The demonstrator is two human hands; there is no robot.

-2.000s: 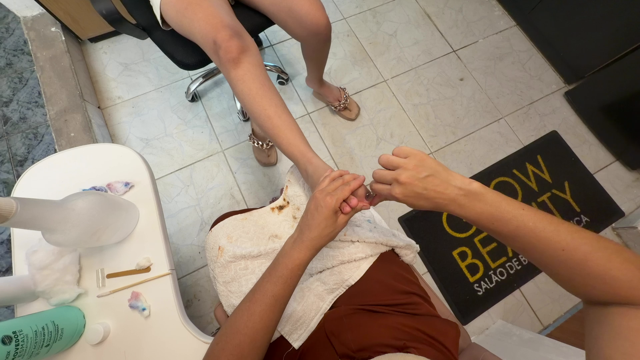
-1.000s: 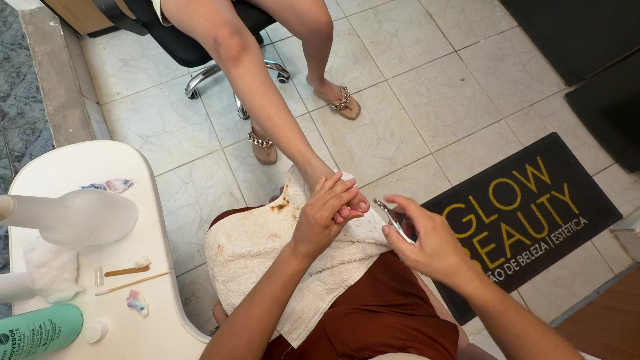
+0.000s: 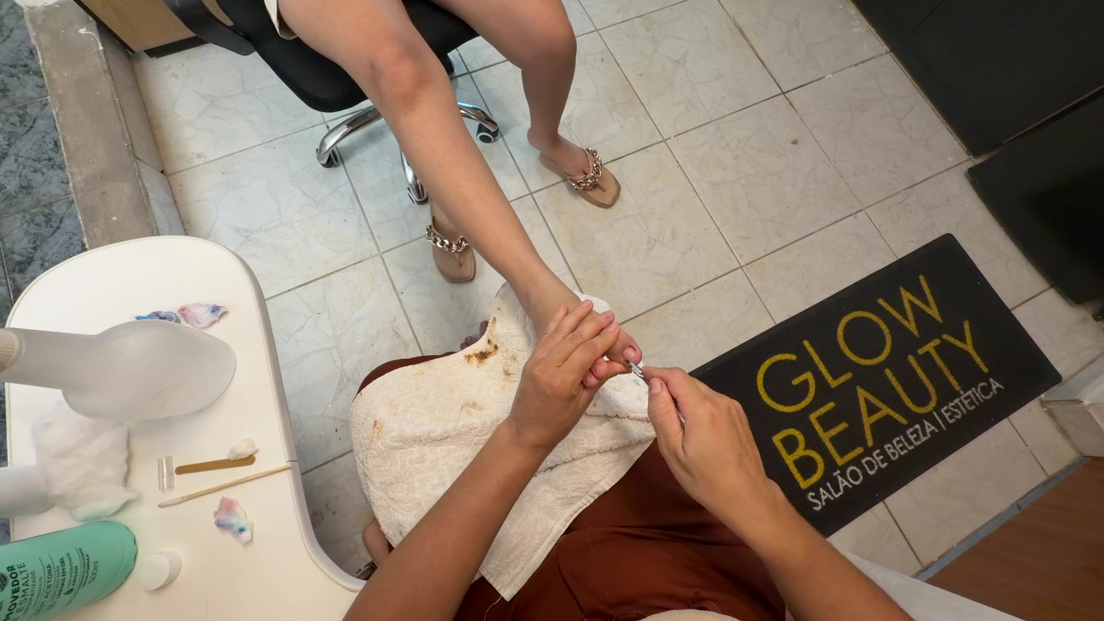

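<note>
My left hand (image 3: 565,371) wraps over the toes of a seated person's bare foot (image 3: 552,302), which rests on a cream towel (image 3: 448,423) with brown stains across my lap. My right hand (image 3: 703,427) grips a small metal cuticle nipper (image 3: 636,369), its tip at the big toe. Most of its handles are hidden in my palm. The person's other foot (image 3: 567,157) is in a tan sandal with a chain strap, and an empty matching sandal (image 3: 450,250) lies beside the raised leg.
At left, a white table (image 3: 250,345) holds a frosted bottle (image 3: 147,366), cotton (image 3: 82,461), a wooden stick (image 3: 224,486), a nail file (image 3: 216,465), a green remover bottle (image 3: 69,565) and a white cap (image 3: 159,570). A black mat (image 3: 871,379) lies at right; a wheeled chair (image 3: 302,60) stands ahead.
One second ago my right hand held the nipper away from the foot; now its tip is at the big toe. My left hand stays on the foot.
</note>
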